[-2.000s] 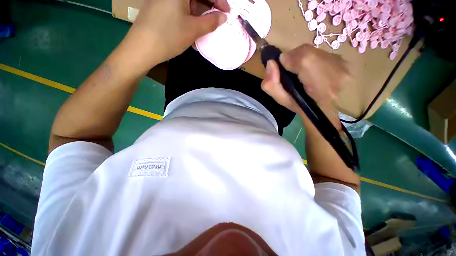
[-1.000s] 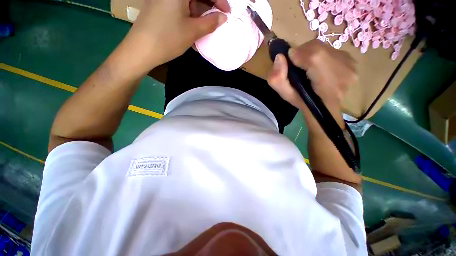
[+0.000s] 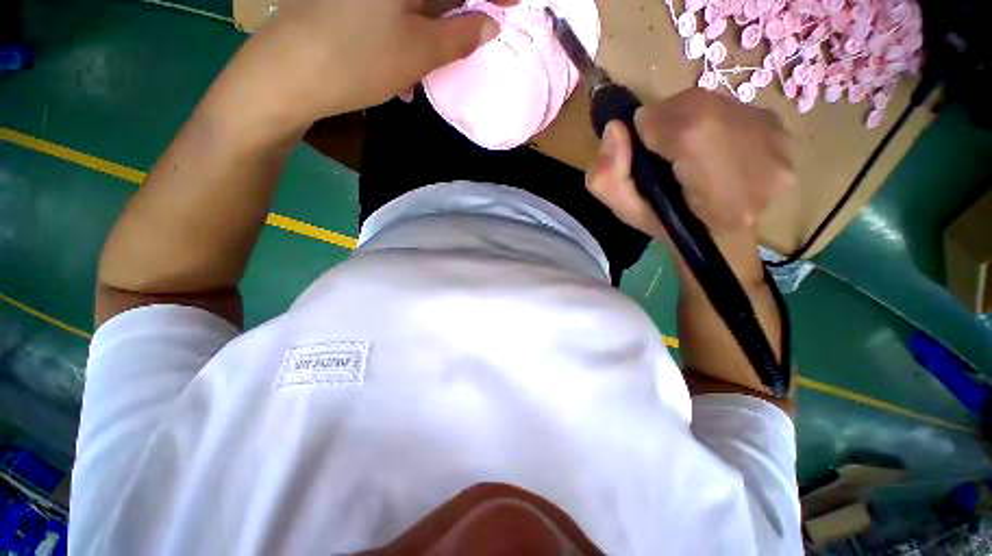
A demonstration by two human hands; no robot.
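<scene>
A pale pink rounded plastic cover [image 3: 503,96] lies near the top centre, at the front edge of the cardboard, its upper part partly washed out by glare. My left hand [image 3: 364,49] holds its left side between thumb and fingers; the fingertips are partly cut off by the top edge. My right hand [image 3: 707,158] grips the black handle of the soldering iron [image 3: 687,234]. The iron's metal tip is over the upper right part of the cover; I cannot tell whether it touches. Small pink pieces [image 3: 810,49] lie in a loose heap at the upper right.
The brown cardboard sheet [image 3: 642,65] lies under the work. The iron's black cable [image 3: 859,179] loops from my right wrist toward a dark unit [image 3: 963,65] at the upper right. Clear plastic [image 3: 789,274] shows by the cardboard's right edge. An open carton [image 3: 968,255] stands at the far right.
The iron's tip has moved up and slightly right over the cover since the oldest frame. My left hand has shifted slightly left and up, its thumb still at the cover. The heap appears slightly farther right.
</scene>
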